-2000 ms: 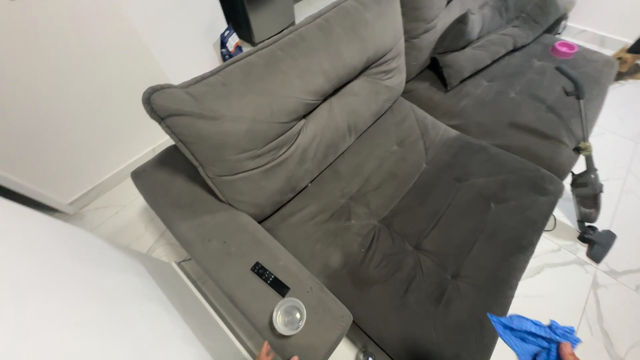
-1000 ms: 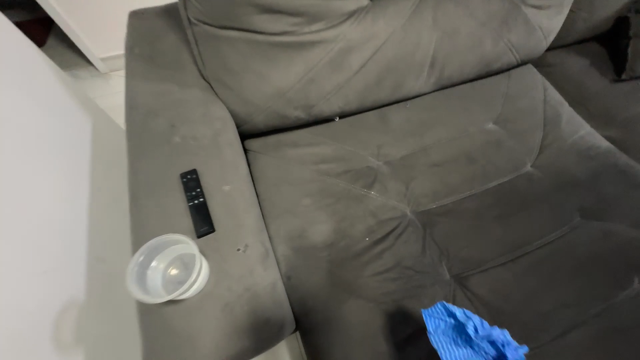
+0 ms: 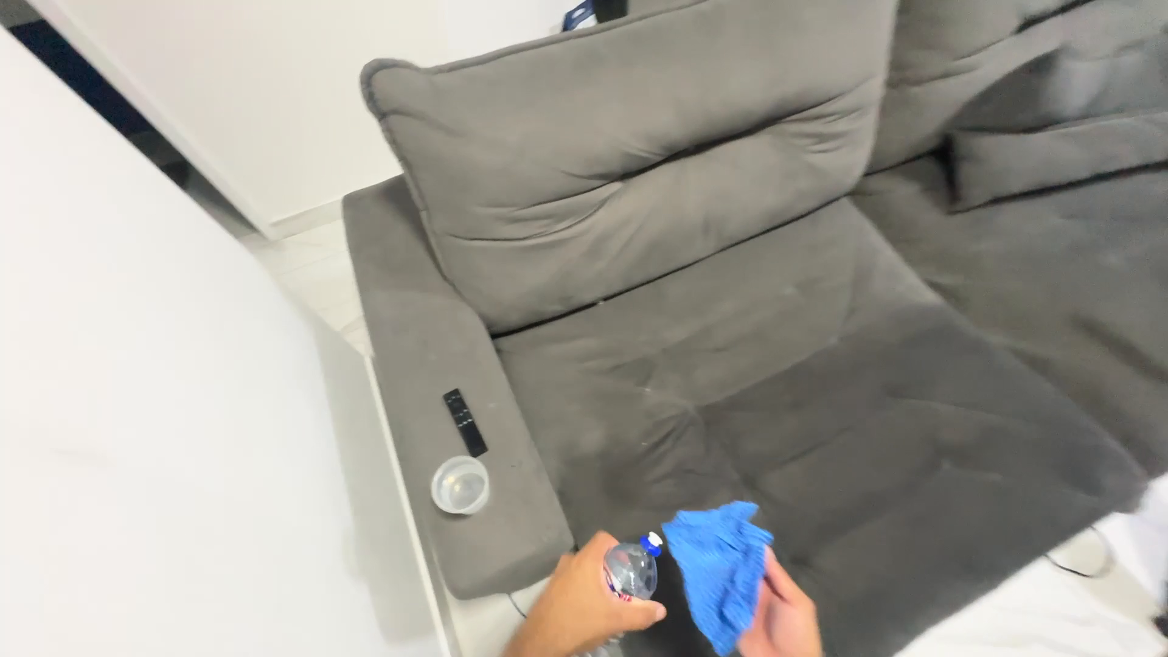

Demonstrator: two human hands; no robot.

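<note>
My left hand (image 3: 584,598) is wrapped around a clear plastic bottle (image 3: 631,571) with a blue and white cap, tilted over the front edge of the sofa. Just to its right, my right hand (image 3: 783,616) holds a blue cloth (image 3: 721,566) that hangs spread from the fingers. Both are in front of the grey sofa seat (image 3: 821,438). On the armrest (image 3: 401,301) to the left lie a black remote control (image 3: 465,422) and a clear plastic bowl (image 3: 460,485), close together.
A large back cushion (image 3: 639,164) leans behind the seat. At the right a grey pillow (image 3: 1058,160) lies on the adjoining section. A white surface (image 3: 164,411) fills the left side. A thin dark cable (image 3: 1077,570) lies on the pale floor at the lower right.
The bottle in my left hand has come into view. The blue cloth now hangs beside it. The view has pulled back from the closer look one second ago.
</note>
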